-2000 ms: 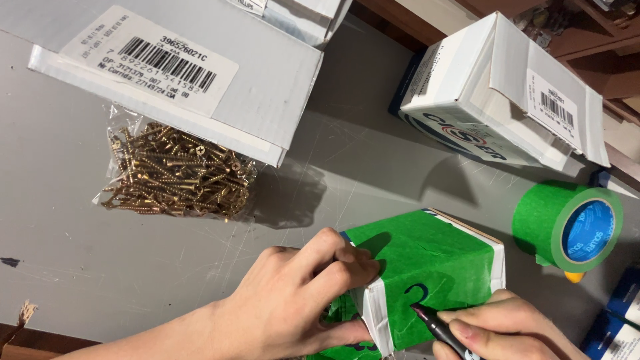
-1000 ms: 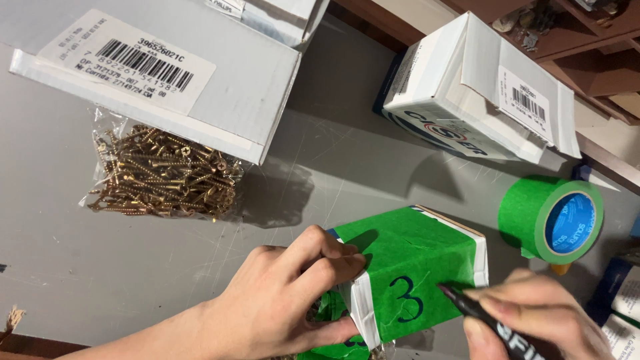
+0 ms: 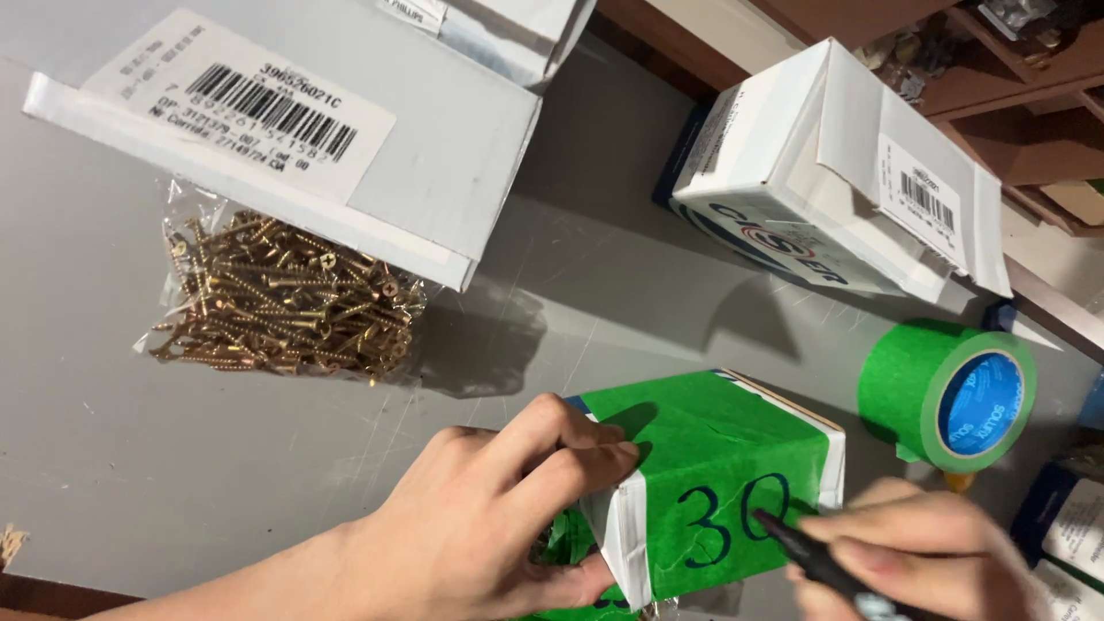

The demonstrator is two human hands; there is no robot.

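Observation:
A small cardboard box (image 3: 733,431) covered in green tape stands near the bottom centre, its white edges showing. My left hand (image 3: 517,509) grips its left end, fingers on top and thumb at the lower edge. My right hand (image 3: 914,552) holds a black marker pen (image 3: 819,561), its tip at the second of two dark handwritten digits, "30", on the taped side. Right of the box lies a roll of green tape (image 3: 906,388) with a blue inner core. Part of another green-taped thing shows below my left hand.
A clear bag of brass-coloured screws (image 3: 285,302) lies at the left, partly under a white cardboard box (image 3: 431,155). Another white box (image 3: 793,190) stands at the upper right, before brown shelf compartments (image 3: 1009,95). More labelled boxes (image 3: 1078,517) sit at the right edge of the grey tabletop (image 3: 216,466).
Two seconds ago only the start of the first digit was on the tape; the "3" was whole one second ago, and a round "0" now follows it. My left hand keeps its grip on the box.

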